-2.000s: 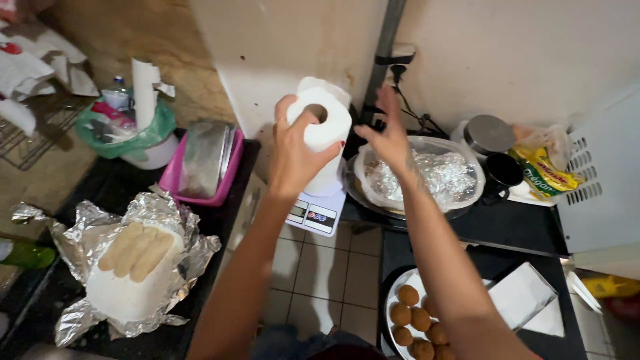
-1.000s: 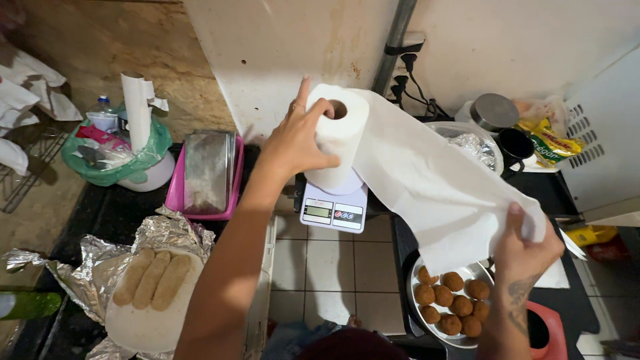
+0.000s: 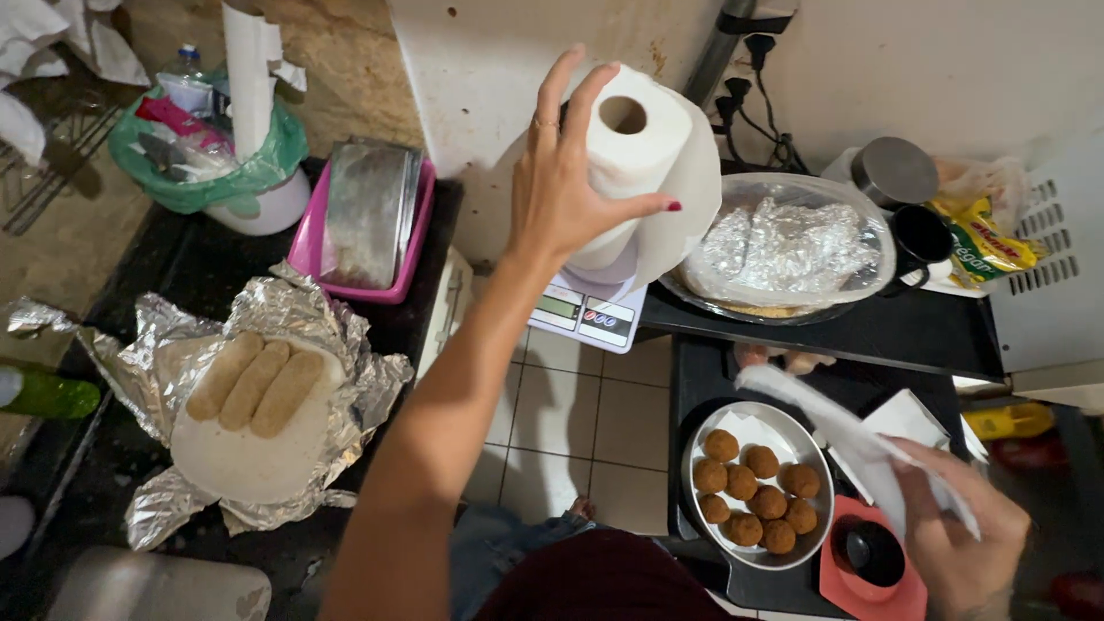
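Note:
My left hand (image 3: 573, 172) rests against the side of an upright paper towel roll (image 3: 634, 147), its fingers spread around the top. The roll stands on a kitchen scale (image 3: 591, 315). At the lower right, my right hand (image 3: 957, 517) grips a separate paper towel sheet (image 3: 849, 435), blurred and partly folded. Just left of that hand, a round metal pan (image 3: 822, 526) holds several browned breaded balls (image 3: 740, 481) on white paper. On the left counter, three pale dough-like logs (image 3: 287, 392) lie on a white plate (image 3: 250, 466) set in crumpled aluminium foil (image 3: 336, 414).
A pink tub (image 3: 420, 228) holding metal trays and a green-bag-lined bin (image 3: 280, 138) stand at the back left. A plastic container (image 3: 880, 259) with foil, a black mug (image 3: 923, 233) and a yellow packet (image 3: 983, 241) sit at right. Cords hang on the wall.
The towel sheet stretched between the roll and my right hand one second ago is now separate in my right hand, which has moved down. My left hand has stayed at the roll.

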